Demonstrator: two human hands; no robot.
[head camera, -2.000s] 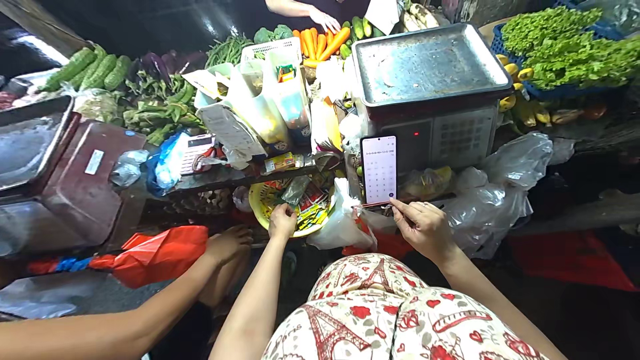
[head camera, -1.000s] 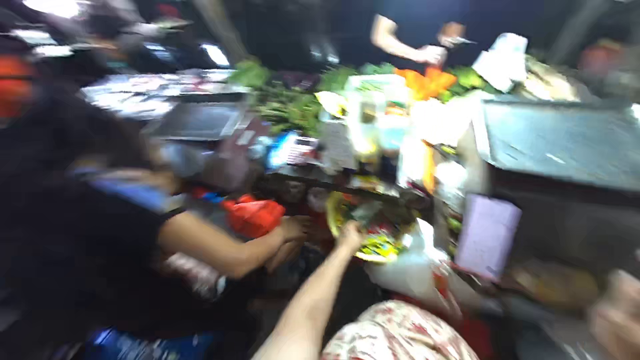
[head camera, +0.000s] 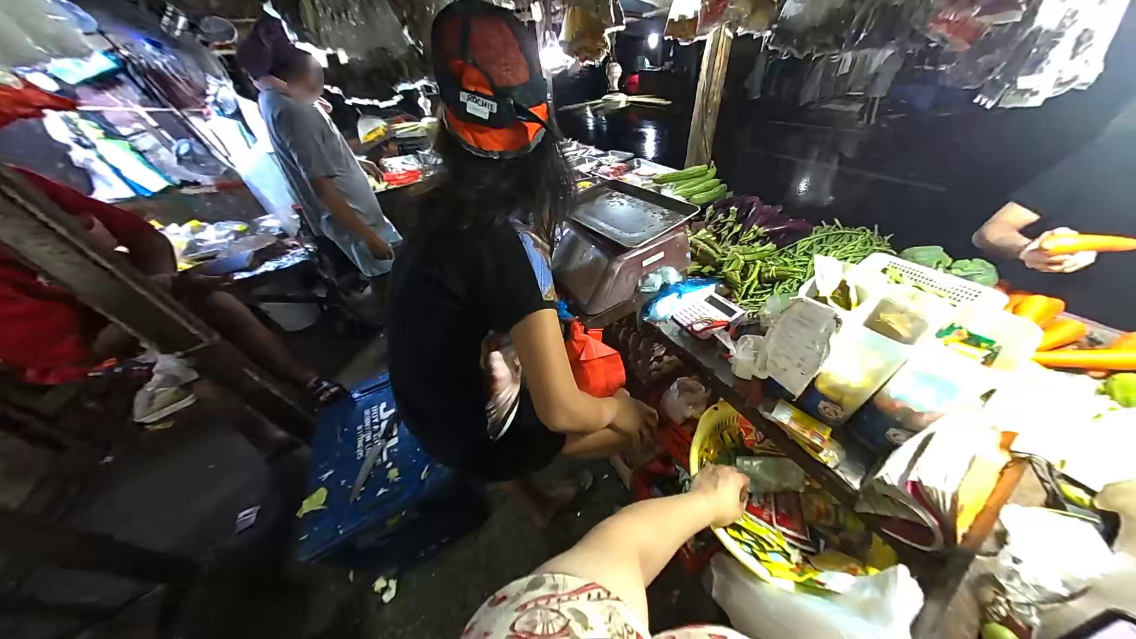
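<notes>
My left hand (head camera: 721, 493) rests at the near rim of a yellow plastic basket (head camera: 707, 435) holding small colorful packets. Its fingers are curled by a greenish translucent packet (head camera: 770, 475); whether they grip it I cannot tell. My right hand is out of view. Just a dark corner of what looks like the phone (head camera: 1100, 624) shows at the bottom right. A white plastic bag (head camera: 799, 603) lies below the basket. Above it on the counter are a white calculator (head camera: 707, 311), clear plastic containers (head camera: 887, 355) and a stack of paper (head camera: 796, 342).
At my left a person in a black shirt (head camera: 457, 328) crouches, hands near a red bag (head camera: 595, 359). A blue crate (head camera: 377, 461) stands behind them. A weighing scale (head camera: 626, 240), green beans (head camera: 821, 253) and eggplants (head camera: 768, 217) line the counter. Across it, another person's hand holds a carrot (head camera: 1087, 243).
The view has swung strongly left, bringing the crouching person into sight. My right hand, earlier beside the phone, has left the view. My left hand is still at the yellow basket.
</notes>
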